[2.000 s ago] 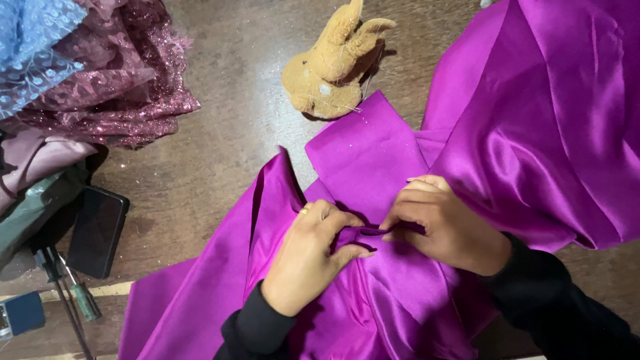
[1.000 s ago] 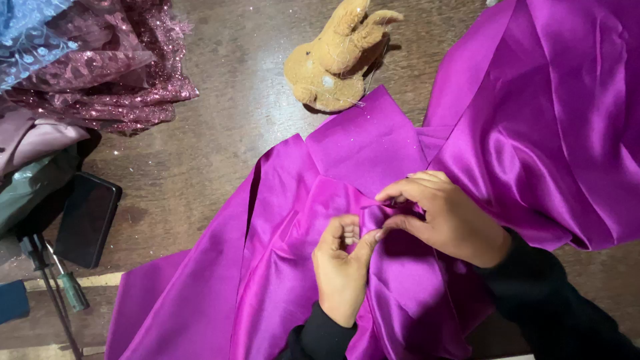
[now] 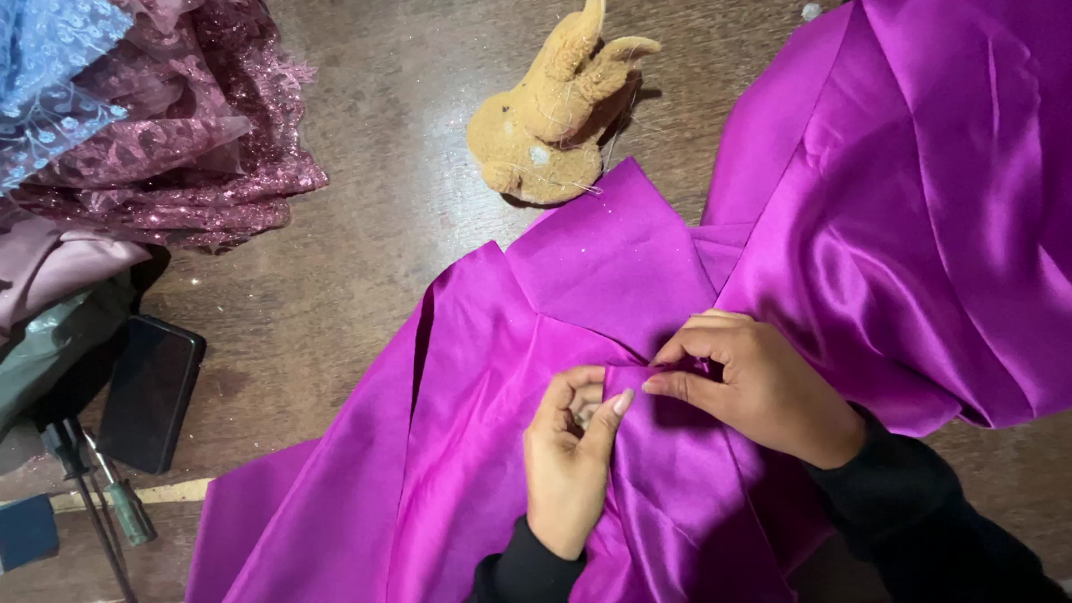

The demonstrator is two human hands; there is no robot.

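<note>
Magenta satin fabric [image 3: 469, 402] spreads in folds over the wooden table and rises into a large heap at the right. Near its middle, my left hand [image 3: 574, 452] pinches a folded edge between thumb and fingers. Just right of it, my right hand [image 3: 737, 377] grips the same edge with thumb and forefinger. A small gap separates the two sets of fingertips. Beyond the hands, a flat panel of the satin points toward a tan plush pincushion-like figure [image 3: 536, 134] with threads on it.
Pink sequined fabric [image 3: 251, 167] and light blue lace [image 3: 59, 59] are piled at the upper left. Below lie mauve cloth [image 3: 67, 268], a black smartphone [image 3: 153, 394], a green-handled screwdriver [image 3: 127, 511], dark cables [image 3: 100, 528] and a dark blue flat object [image 3: 27, 532].
My left hand has moved right and lower than two seconds ago, and its fingers have turned upward. My right hand stays near the same fold. The satin at left has shifted and spread.
</note>
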